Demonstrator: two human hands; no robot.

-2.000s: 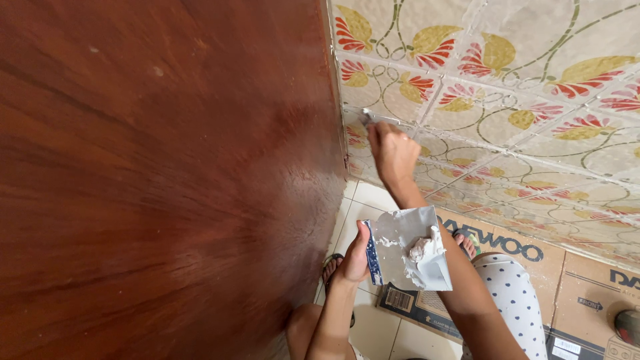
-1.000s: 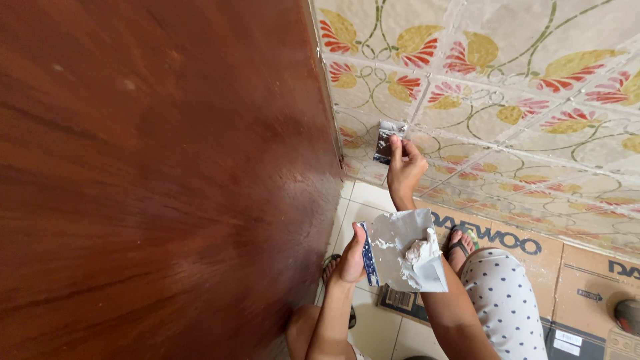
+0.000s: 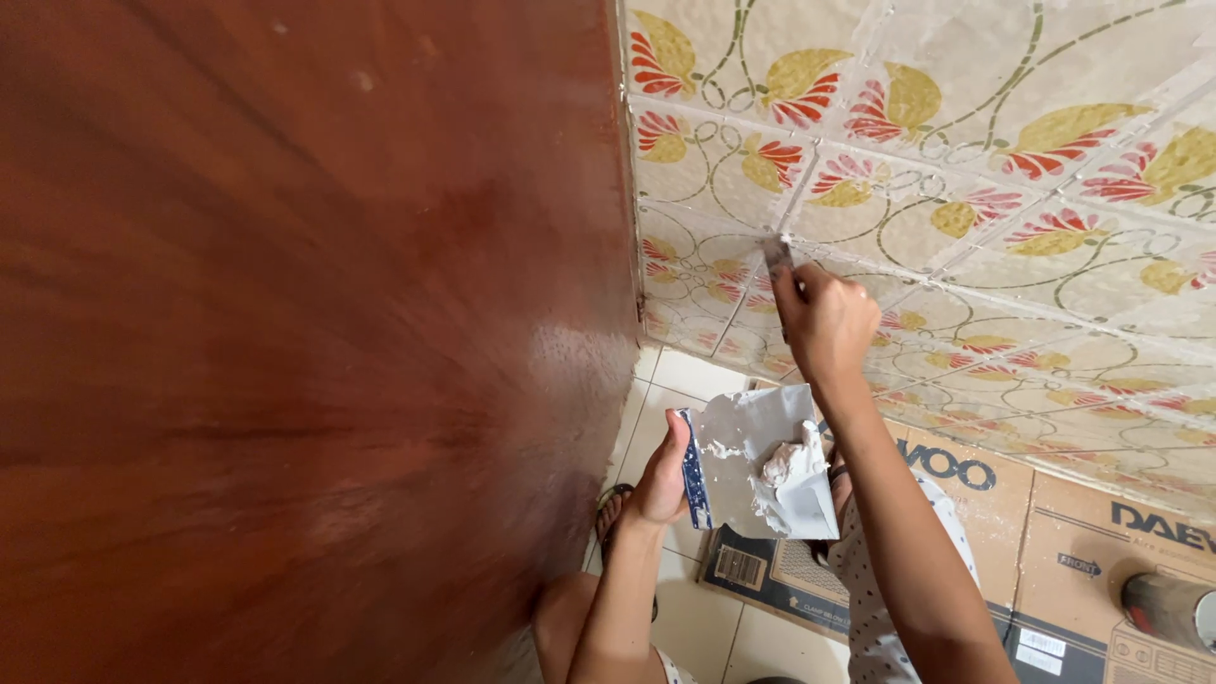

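My left hand (image 3: 662,478) grips the blue edge of a wide metal putty blade (image 3: 731,499), held out flat with a lump of white paste (image 3: 783,465) on it. Above and to its right, my right hand (image 3: 829,313) is closed around a small spatula (image 3: 778,255). The spatula's tip is at a joint of the floral wall tiles (image 3: 874,204), where white smears run along the seams. The fingers of my right hand hide part of the spatula.
A reddish-brown wooden panel (image 3: 313,342) fills the left side, meeting the tiled wall at a corner. Flattened cardboard (image 3: 988,518) covers part of the pale tiled floor (image 3: 698,375). A cylindrical can (image 3: 1170,608) stands on the cardboard at the lower right.
The small spatula, seen with its broad face showing one second ago, is now turned more edge-on at the tile joint. My left hand keeps holding the wide blade with the paste.
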